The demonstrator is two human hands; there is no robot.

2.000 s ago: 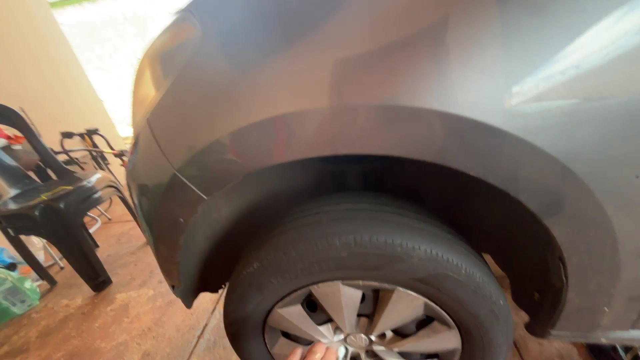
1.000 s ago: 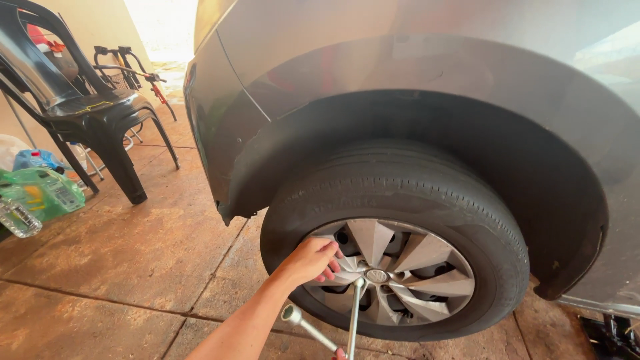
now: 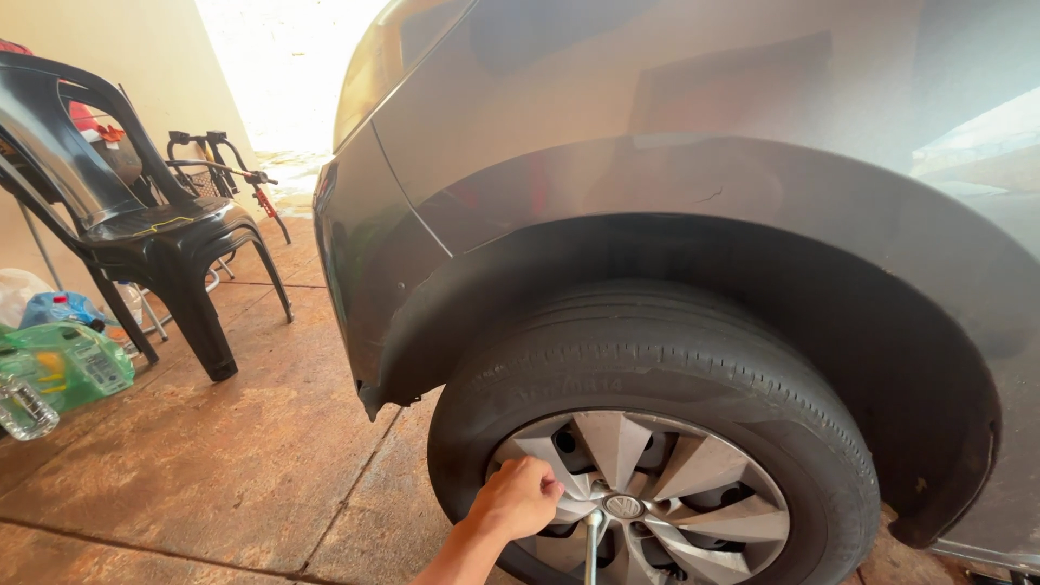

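Note:
My left hand (image 3: 520, 497) is over the left side of the silver wheel cover (image 3: 699, 471), its fingers curled in and nothing visible between them. Just right of it, a metal lug wrench (image 3: 591, 548) has its socket end against the wheel, beside the round centre emblem. The wrench's lower part runs out of the bottom of the view. Around the cover is the black tire (image 3: 650, 374), under the arch of a grey car's fender (image 3: 569, 179). My right hand is out of view.
Stacked black plastic chairs (image 3: 162, 236) stand at the left on reddish floor tiles (image 3: 211, 439). Beside them lie a green plastic bag (image 3: 81, 361) and a clear bottle (image 3: 28, 410). A black metal rack-like frame (image 3: 213, 162) is near the wall.
My left hand's fingers, partly extended at the wheel cover one second ago, are now curled in. The wrench's second arm and a fingertip at the bottom edge have gone out of view.

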